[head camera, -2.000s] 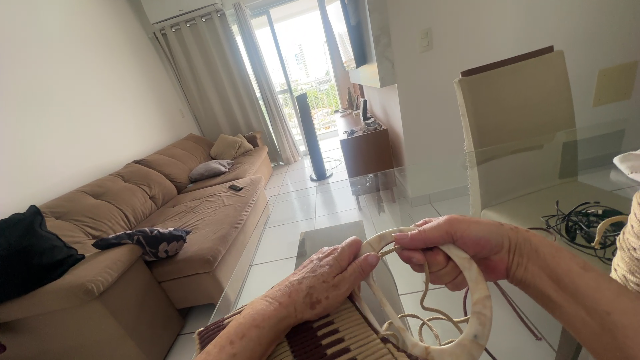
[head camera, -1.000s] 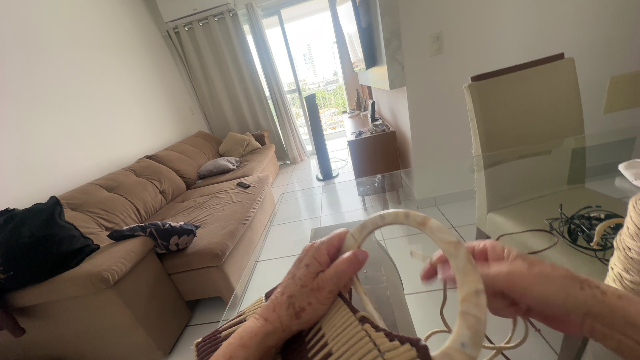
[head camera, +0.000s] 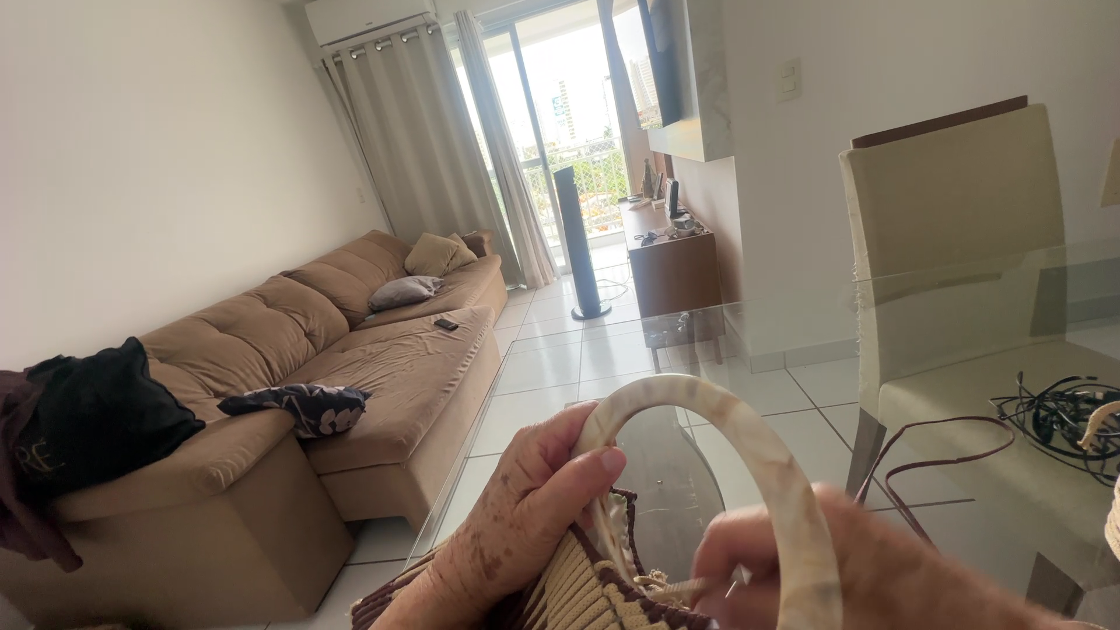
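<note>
A marbled cream ring-shaped bag handle (head camera: 713, 407) stands upright at the lower middle. My left hand (head camera: 534, 503) grips its left side between thumb and fingers. Below it is a bag of beige and dark brown cord (head camera: 577, 586), its lower part cut off by the frame. My right hand (head camera: 787, 556), blurred, is behind the handle's right side, which partly hides it. Its fingers are bent at a beige cord (head camera: 678, 591) by the bag's edge; the fingertips' hold on it is unclear.
The glass tabletop (head camera: 744, 324) bears a tangle of black cables (head camera: 1059, 424) and a thin brown strap (head camera: 945, 420) at the right. A cream chair (head camera: 958, 201) stands beyond it. A brown sofa (head camera: 245, 324) with cushions is at the left, a black tower-shaped object (head camera: 573, 245) farther back.
My right hand has moved from the handle's upper part, where it was two seconds ago, to low behind its right side. My left hand stays on the handle's left side.
</note>
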